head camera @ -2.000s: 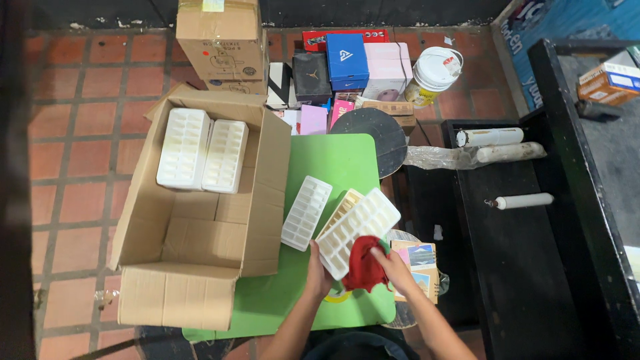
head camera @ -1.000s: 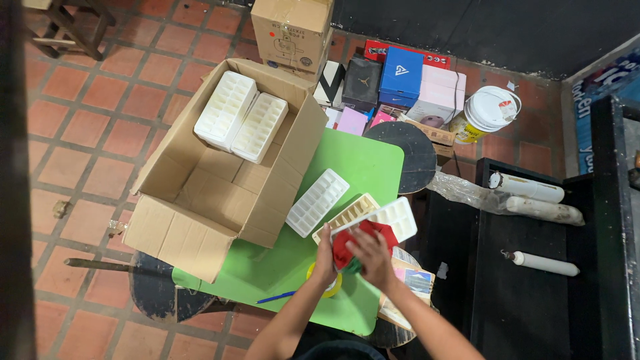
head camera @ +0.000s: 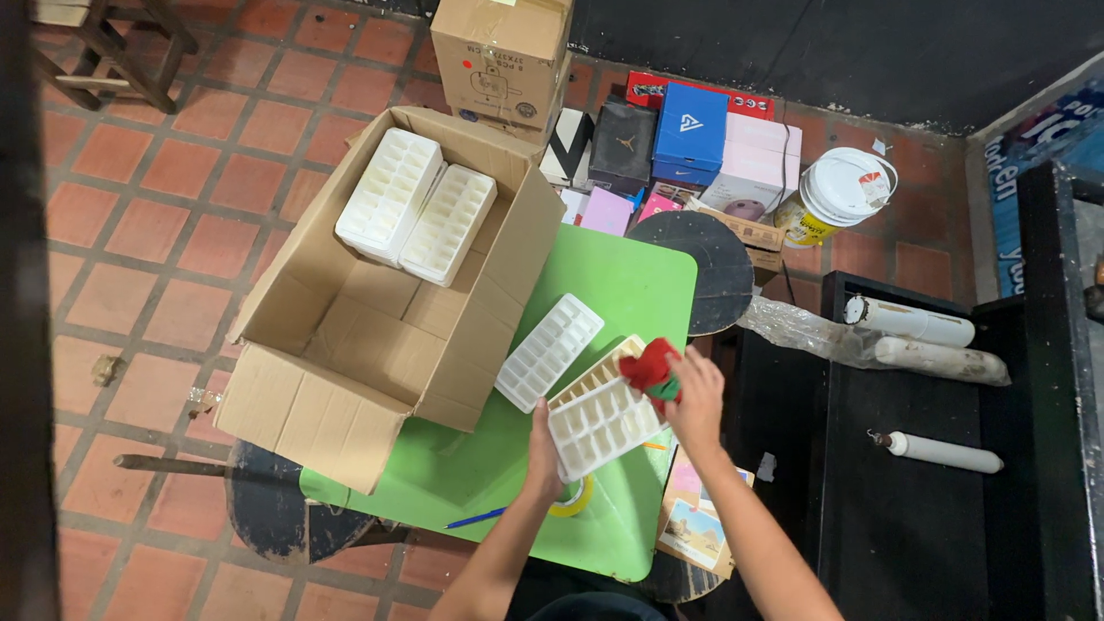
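Note:
My left hand (head camera: 542,453) grips the left edge of a white plastic ice cube tray (head camera: 604,427), tilted above the green tabletop (head camera: 483,466). A bunched red and green cloth (head camera: 653,371) is in my right hand (head camera: 697,397), at the tray's upper right corner. Under the held tray lies a cream-coloured ice cube tray (head camera: 595,375), partly hidden. Another white tray (head camera: 550,352) lies to its left, beside the open cardboard box (head camera: 483,345). Inside that box, at its far end, two stacks of white trays (head camera: 390,194) stand side by side.
A roll of yellow tape (head camera: 573,500) and a blue pen (head camera: 476,518) lie near the table's front edge. Black round stools (head camera: 699,272) stand around the table. Beyond it are shoe boxes (head camera: 690,129), a white bucket (head camera: 835,194) and stacked cartons (head camera: 500,69). Black shelving (head camera: 906,517) stands at right.
The cloth has moved off the middle of the held tray to its upper right corner, and the tray's compartments now face up in view. The camera view has shifted.

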